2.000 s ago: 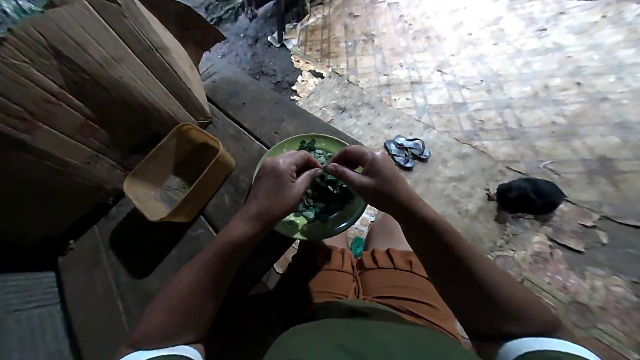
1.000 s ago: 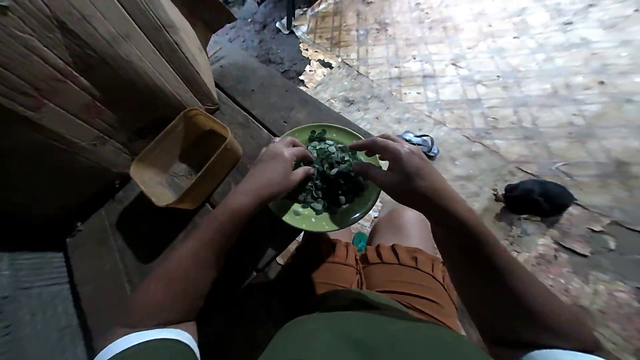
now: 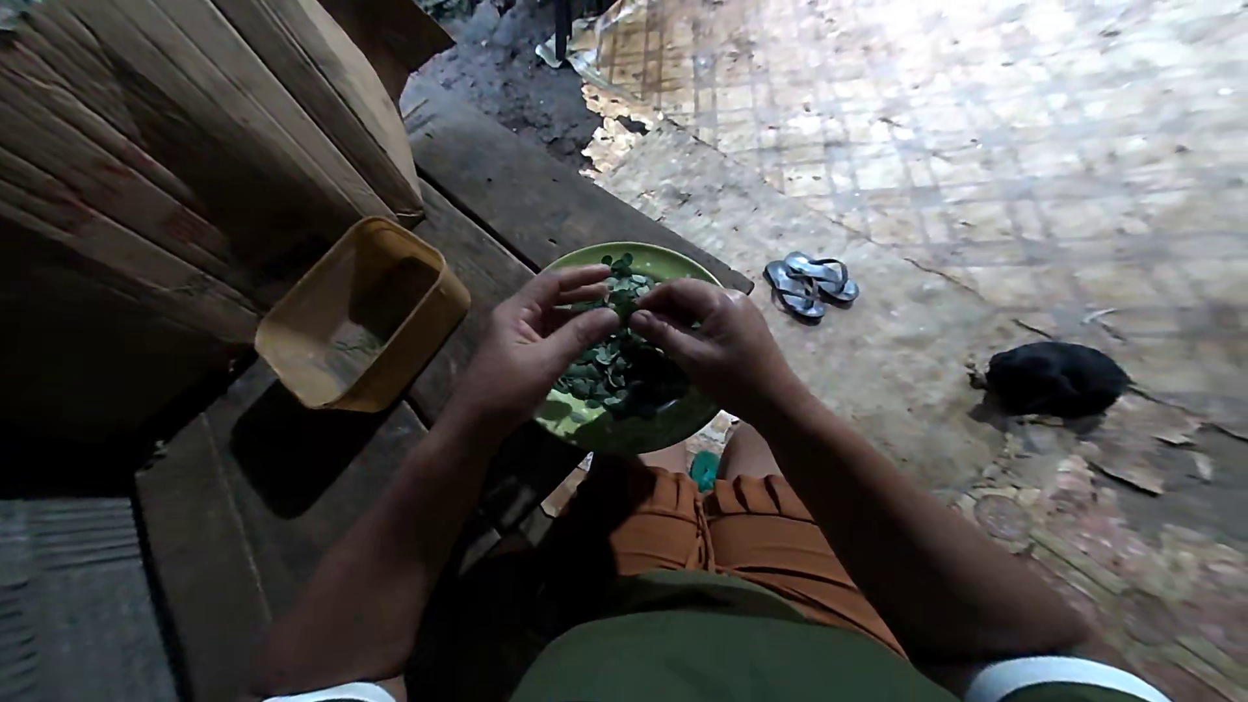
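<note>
A green plate (image 3: 624, 441) with a heap of small green leaves (image 3: 600, 375) on it is in front of me, partly over the edge of the wooden bench. Above its left side is my left hand (image 3: 531, 336), fingers apart and thumb pointing toward the middle of the plate. My right hand (image 3: 717, 336) is over the plate's right side, thumb and forefinger close together near the left thumb. A small leafy bit seems to be between the two hands, too small to tell which fingers hold it.
A yellowish plastic container (image 3: 361, 375) stands on the dark wooden bench (image 3: 546, 195) to the left, beside a large cardboard piece (image 3: 224, 127). Grey flip-flops (image 3: 811, 285) lie on the worn floor at the right. Farther right, a black animal (image 3: 1056, 378) is curled up on the floor.
Both hands were lower at the sides of the leaf heap one second ago; now they are raised over it with fingertips close together, much as two seconds ago.
</note>
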